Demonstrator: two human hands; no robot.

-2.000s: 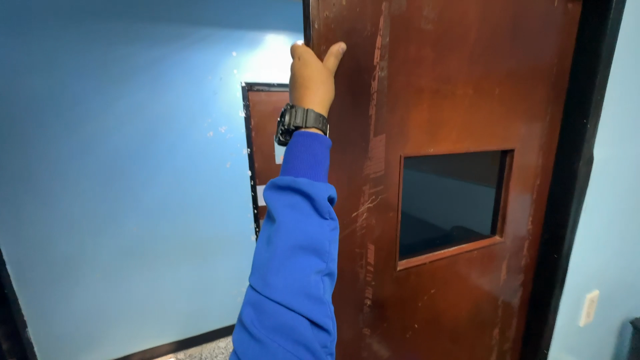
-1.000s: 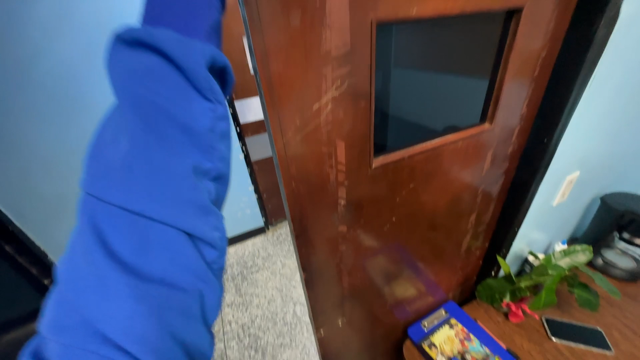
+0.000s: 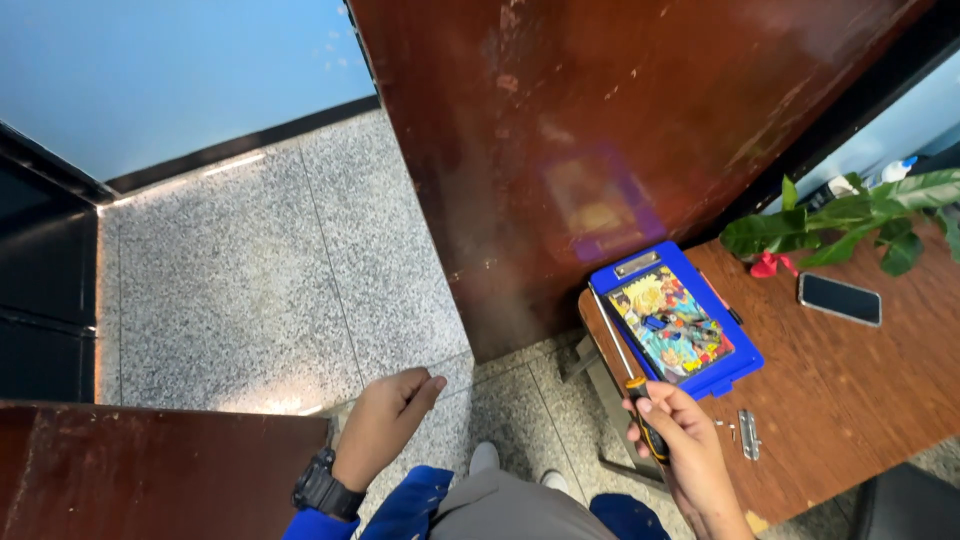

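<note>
My right hand (image 3: 679,439) grips the black and yellow handle of a screwdriver (image 3: 619,345), whose long shaft points up and away beside a blue clipboard case (image 3: 739,360). My left hand (image 3: 390,424), with a black watch on its wrist, is raised over the floor, its fingers curled; whether anything small is between them cannot be told. A metal slide bolt (image 3: 748,435) lies on the wooden table (image 3: 840,405) to the right of my right hand, with several small screws (image 3: 726,425) next to it. A brown wooden door (image 3: 525,187) stands ahead.
On the table are a smartphone (image 3: 839,299) and a leafy plant (image 3: 855,225) with a red bow. Another brown wooden panel (image 3: 165,472) is at the lower left. A dark chair (image 3: 911,499) stands at the lower right, and speckled floor (image 3: 247,277) shows at left.
My left hand, raised at the door's upper edge two seconds ago, is now low in front of me. My right hand with the screwdriver has come into view. The view has tilted down.
</note>
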